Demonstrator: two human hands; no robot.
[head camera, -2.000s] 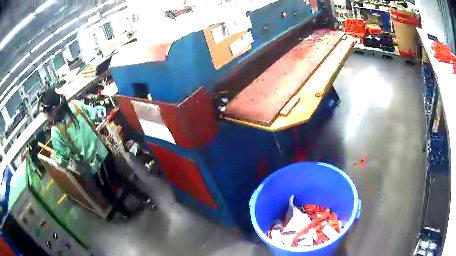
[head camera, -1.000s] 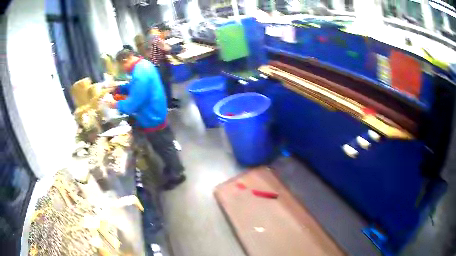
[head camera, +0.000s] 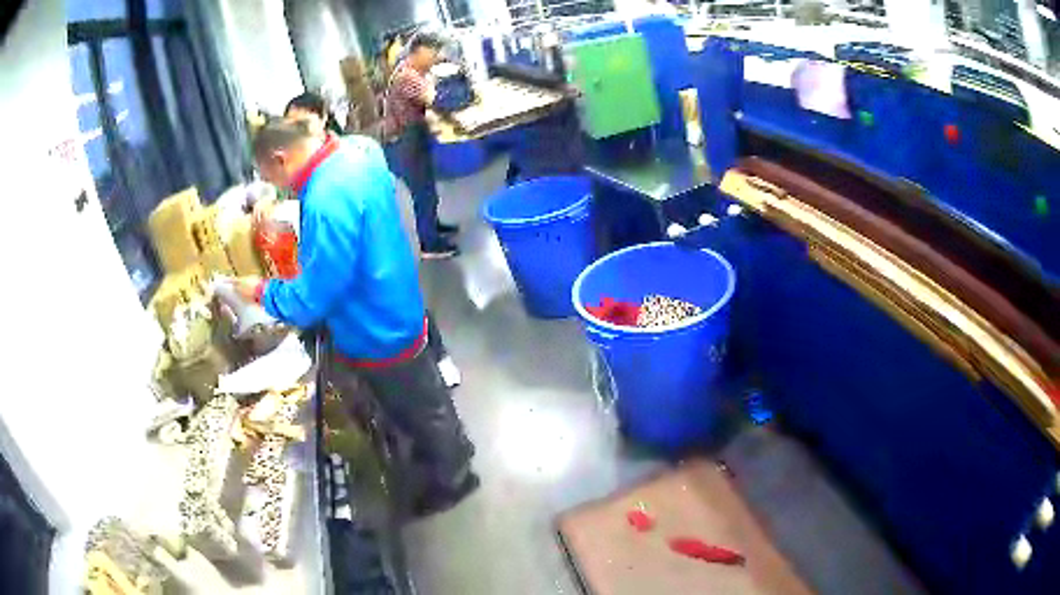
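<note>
Neither of my hands is in the picture. Nearest in front of me, a brown board or mat (head camera: 651, 517) lies on the floor at the bottom, with a red strip (head camera: 707, 551) and a smaller red scrap (head camera: 639, 520) on it. Beyond it stands a round blue bin (head camera: 668, 384) holding red scraps (head camera: 614, 310) and a speckled, patterned material (head camera: 667, 312). On the left, a long table (head camera: 305, 546) bears speckled bundles (head camera: 210, 471) and tan stacked pieces.
A person in a blue top (head camera: 355, 250) stands at the table, handling something pale. Another person (head camera: 409, 105) stands at a far table (head camera: 500, 105). A second blue bin (head camera: 543, 250) is behind the first. A blue press (head camera: 837, 349) with a tan-edged board runs along the right.
My view has turned from the press end to this aisle and moved forward. The person in blue, the bins and the floor board appear nearer than one second ago.
</note>
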